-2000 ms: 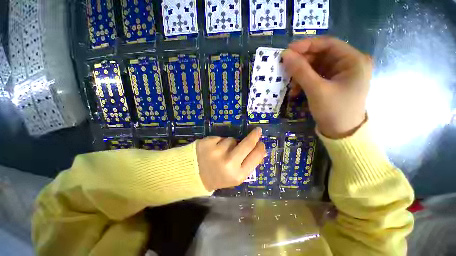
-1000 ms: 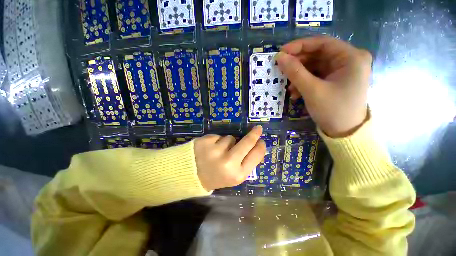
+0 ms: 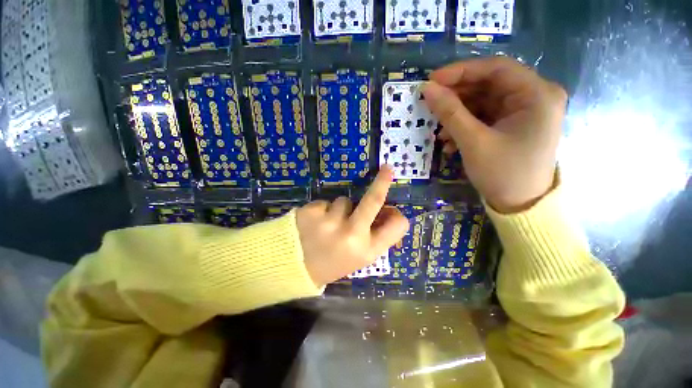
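Observation:
My right hand point(image 3: 501, 125) pinches the top right corner of a white die-cut adhesive piece point(image 3: 406, 132). The piece lies over a blue circuit board in the middle row of the clear blister tray point(image 3: 250, 195), with the board's top edge showing above it. My left hand point(image 3: 345, 235) has its index fingertip on the piece's lower left part. Its thumb is apart and its other fingers are curled. Part of another white piece point(image 3: 373, 267) shows below my left hand; what it rests on is hidden. Blue boards point(image 3: 278, 129) fill the pockets to the left.
White pieces cover several boards in the top row point(image 3: 341, 17). A stack of sticker sheets point(image 3: 45, 144) stands at the left. A bright glare patch point(image 3: 630, 159) is at the right. Clear glossy film point(image 3: 425, 341) lies at the bottom, between my yellow sleeves.
The white piece has gone from tilted to nearly straight over its board. My left index finger has moved up onto its lower edge. More of the lower white piece shows.

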